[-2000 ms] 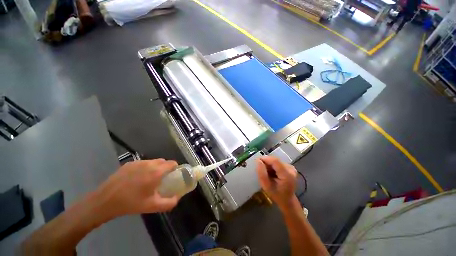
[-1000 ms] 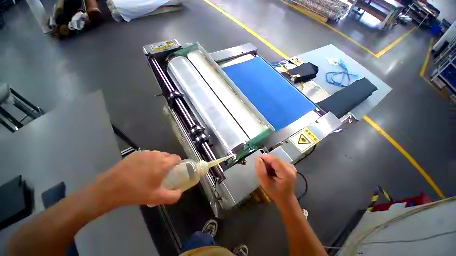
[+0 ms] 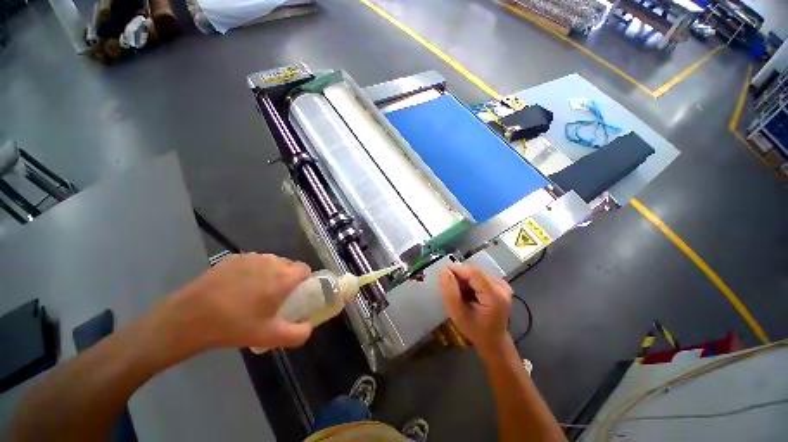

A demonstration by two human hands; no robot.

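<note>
My left hand [image 3: 246,302] is closed around a translucent squeeze bottle [image 3: 315,298]. Its narrow nozzle points right, with the tip at the near end of the roller machine, beside the green-edged end. My right hand [image 3: 477,302] is curled above the machine's near end cover [image 3: 423,298]; whether its fingers hold anything is hidden. Two long rollers, one silvery [image 3: 359,177] and one pale [image 3: 393,160], lie across the machine. The feed shaft with dark collars [image 3: 320,194] runs along the machine's table side.
A blue conveyor belt [image 3: 467,155] lies beyond the rollers. Black strips [image 3: 605,168] and blue cord [image 3: 592,129] lie on the pale outfeed board [image 3: 644,186]. The grey table [image 3: 112,216] at left holds black pieces [image 3: 26,345]. A white surface [image 3: 708,401] is at lower right.
The view has shifted slightly. My left hand keeps the bottle at the machine's near end, its nozzle tip slightly farther left. My right hand stays in almost the same place.
</note>
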